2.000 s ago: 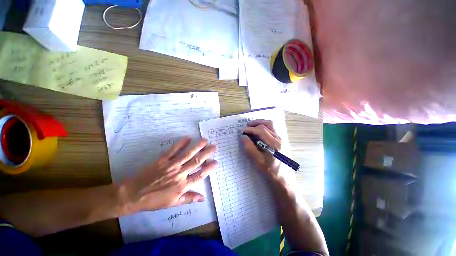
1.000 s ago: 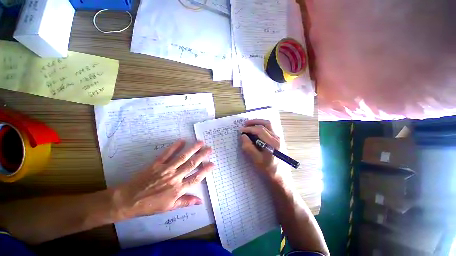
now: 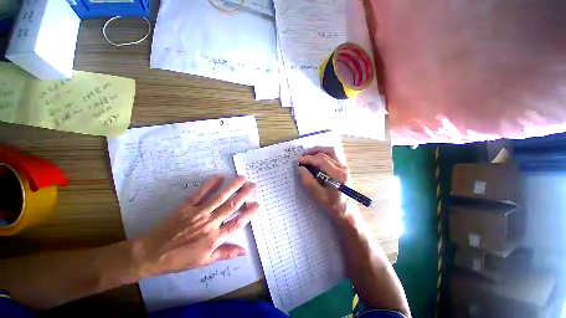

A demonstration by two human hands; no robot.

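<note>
The record form (image 3: 291,230), a white page with a ruled table, lies on the desk and overlaps the edge of the reference sheet (image 3: 161,180). My right hand (image 3: 326,180) holds a black pen (image 3: 345,189) with its tip near the written top rows of the form. The rows below look mostly empty. My left hand (image 3: 202,227) lies flat, fingers apart, on the reference sheet, its fingertips close to the form's left edge.
Loose papers (image 3: 211,43) lie at the far side, with a black-and-yellow tape roll (image 3: 354,67) on them. A yellow note (image 3: 77,102), white box (image 3: 44,37) and packing tape (image 3: 28,202) are left. A pink bag (image 3: 471,68) and cartons (image 3: 481,217) are right.
The desk items and sheets have shifted slightly left in the view. My right hand stays at the form's top rows with the pen, and my left hand stays flat on the reference sheet.
</note>
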